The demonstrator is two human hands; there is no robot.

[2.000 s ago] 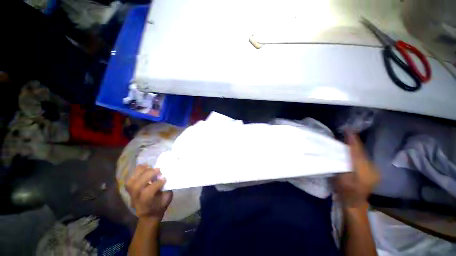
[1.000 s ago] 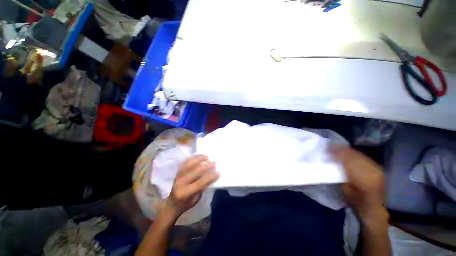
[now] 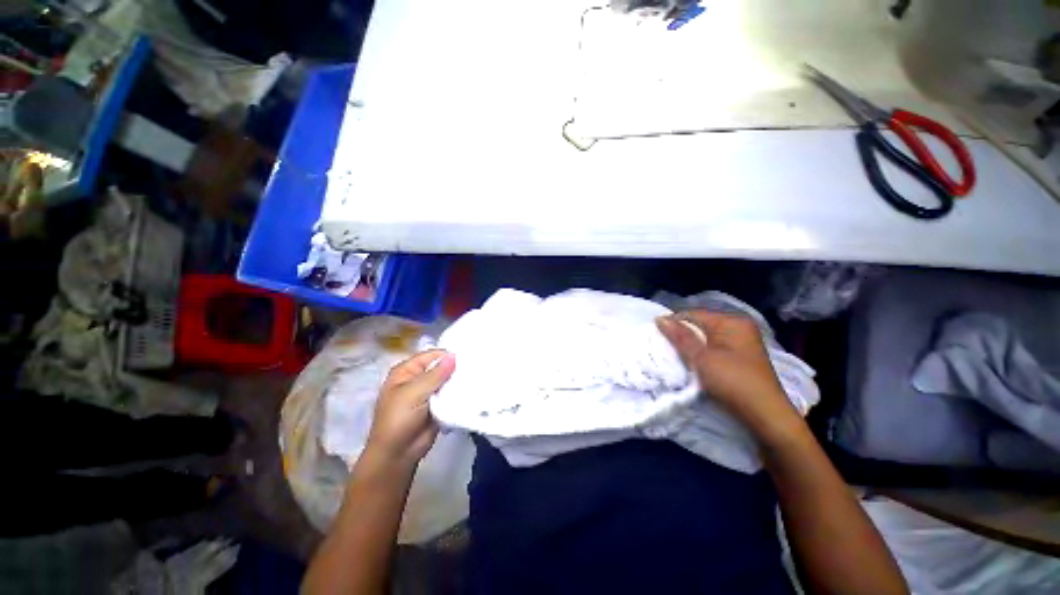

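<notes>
A white garment is held up over my lap, below the table's front edge. Its near edge hangs in a slack curve and its surface shows small wrinkles. My left hand pinches its left end between thumb and fingers. My right hand grips its right end, thumb on top. More white cloth hangs under and behind it on the right. Scissors with one red and one black handle lie on the white sewing table, away from both hands.
A blue bin with white pieces stands left of the table. A red plastic stool is on the floor at left. A round pale bag sits beside my left arm. Grey cloth lies at right. Part of the machine head shows top right.
The garment was stretched into a flat, straight-edged strip. Now it is slack and curved, and my hands are closer together. My right hand has moved inward and up.
</notes>
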